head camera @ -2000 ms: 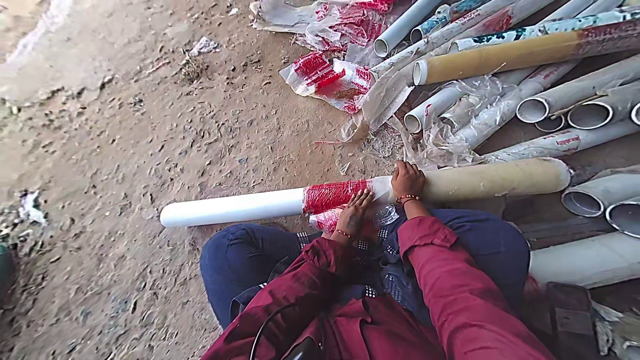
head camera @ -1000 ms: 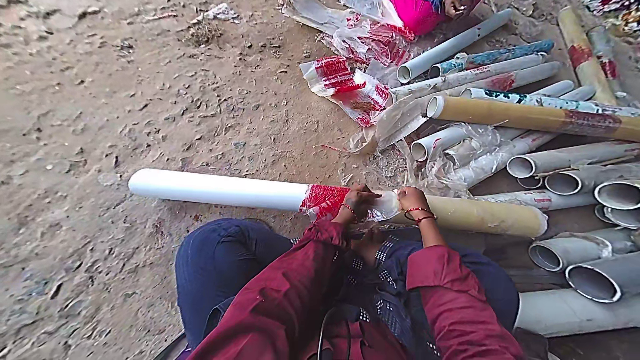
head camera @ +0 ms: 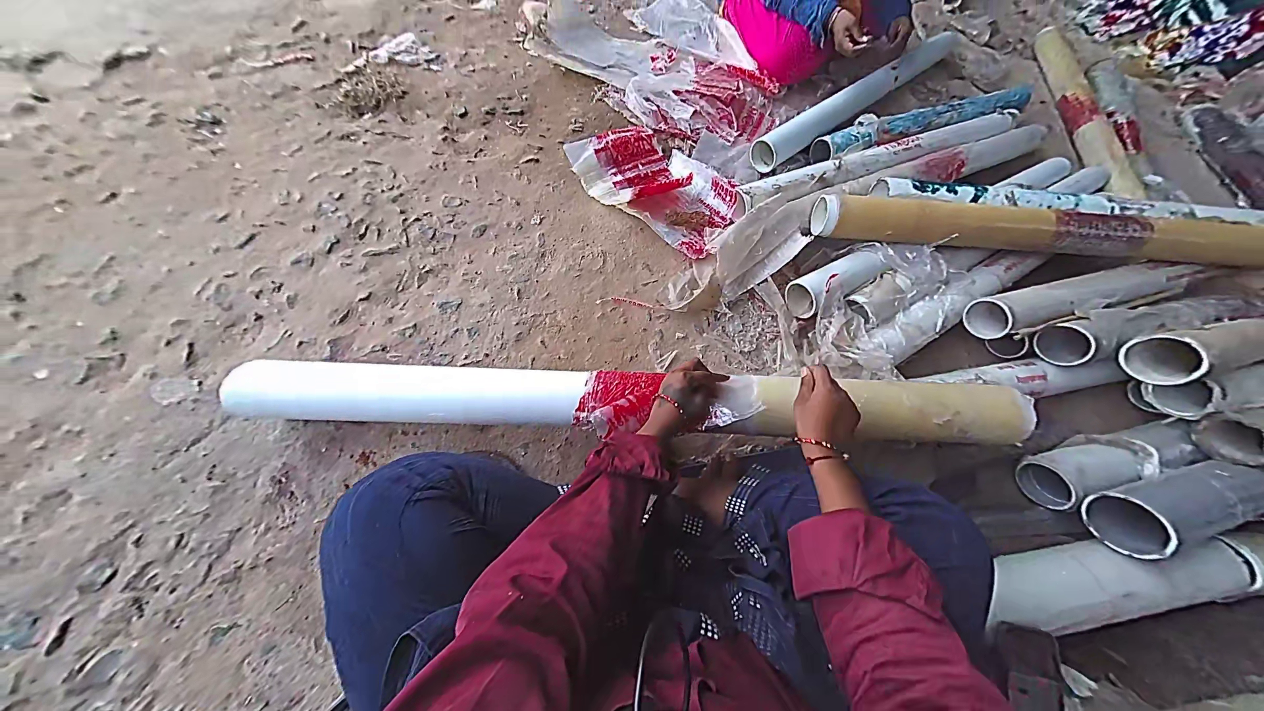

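Observation:
A long pipe (head camera: 415,393) lies crosswise before my knees, bare white on its left part. Red-printed clear plastic film (head camera: 614,397) wraps its middle, and a yellowish covering (head camera: 928,410) is around its right part. My left hand (head camera: 686,397) is on the pipe at the right edge of the red print, its fingers bent at the film. Further right, my right hand (head camera: 825,405) rests against the yellowish part with its fingers curled and their tips at the pipe's upper side. Whether either hand pinches film is too small to tell.
Many pipes (head camera: 1175,504) lie piled at the right, several with torn film. A yellow-wrapped pipe (head camera: 968,225) lies across others. Crumpled red-printed film (head camera: 642,178) is on the dirt ground (head camera: 296,247). Another person's hands (head camera: 859,32) show at the top.
My right hand has moved right along the pipe, away from my left hand. The other person's hands have come further into view at the top.

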